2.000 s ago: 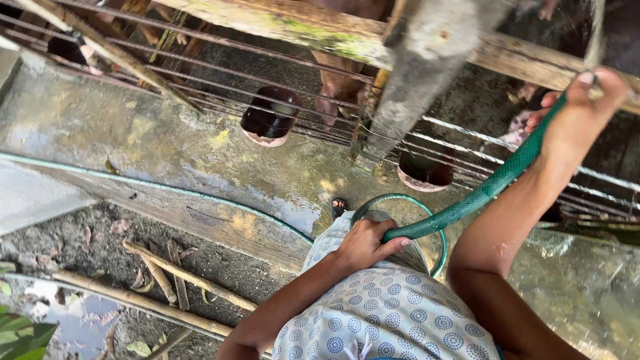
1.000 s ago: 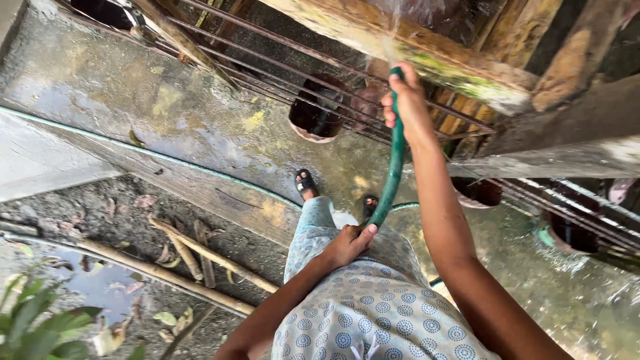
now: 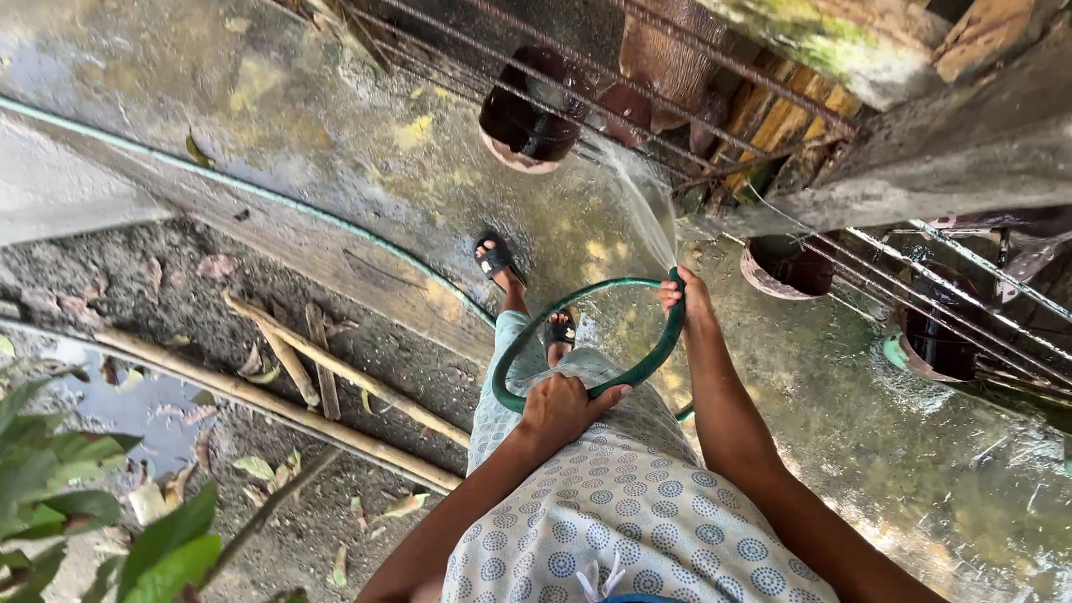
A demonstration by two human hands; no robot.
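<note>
My right hand (image 3: 692, 301) grips a green garden hose (image 3: 651, 362) close to its end, and water (image 3: 641, 188) sprays from it up toward a pen's metal bars. Lower down, my left hand (image 3: 563, 412) is closed around the same hose at my lap, where it bends into a loop. The spray reaches the bars beside a round feeding bowl (image 3: 536, 109). Behind those bars is part of a brown animal, apparently a pig (image 3: 670, 54). The animal's head is only partly visible.
Wet concrete (image 3: 402, 159) lies around my sandalled feet. The hose's lighter length (image 3: 251, 188) runs off left. Bamboo poles (image 3: 276, 406) and leaves lie on soil beyond a low concrete edge. A grey post (image 3: 921, 159) and more bowls (image 3: 789, 266) stand at right.
My right hand has come down nearer my body with the hose end, and the hose now bends in a rounder loop. The spray now falls at the bars near the bowl. The view has shifted.
</note>
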